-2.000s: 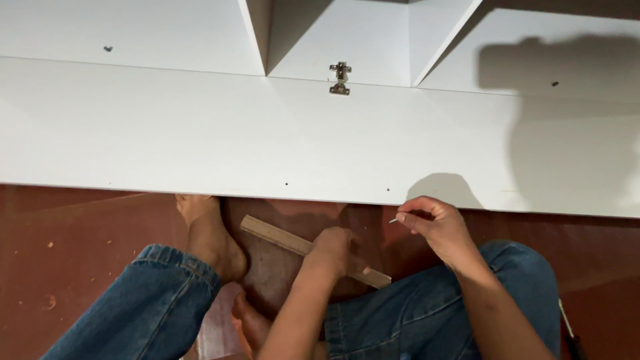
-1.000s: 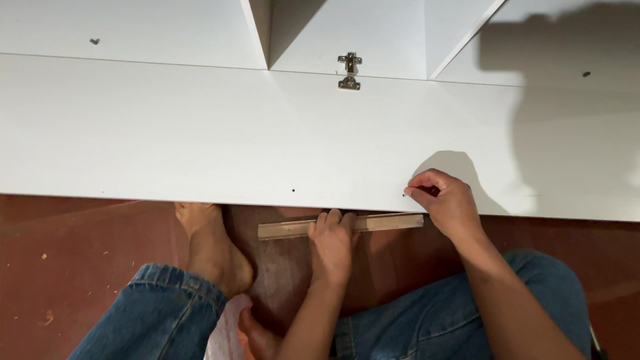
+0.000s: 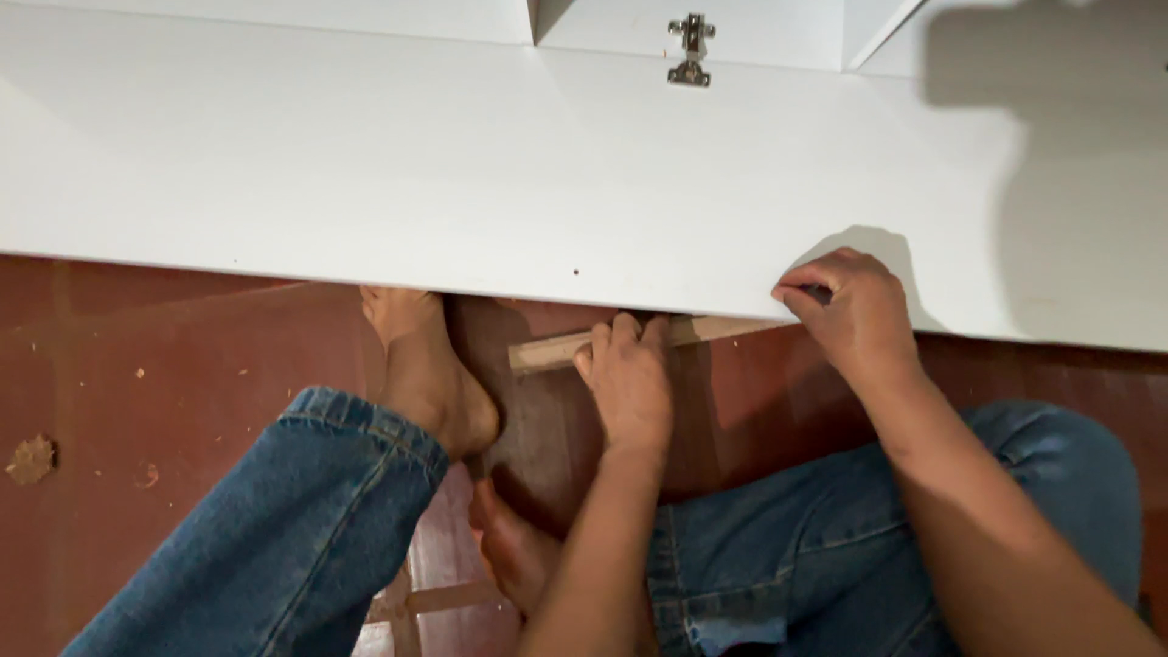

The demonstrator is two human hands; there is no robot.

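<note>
My left hand (image 3: 630, 379) grips a wooden strip (image 3: 547, 354) below the front edge of a white panel (image 3: 365, 173). The strip's right end passes beneath the panel's edge. My right hand (image 3: 849, 310) is over the panel near that edge, thumb and index fingertips pinched together; whatever is between them is too small to make out now. A small dark hole (image 3: 576, 272) shows in the panel between my hands. A metal cabinet hinge (image 3: 691, 55) is fixed farther back, where the panel meets the white cabinet's compartments.
White upright dividers (image 3: 885, 35) stand at the back. My bare feet (image 3: 424, 374) and jeans-covered legs (image 3: 274, 538) are close to the panel's edge. Small chips and a brown scrap (image 3: 32, 459) lie on the reddish floor (image 3: 182, 365). A dark shadow covers the panel's right side.
The wooden strip has gone from slanting over the floor to lying along and partly under the panel's edge. My right hand, earlier pinching a small pale thing off the panel, has moved over the panel.
</note>
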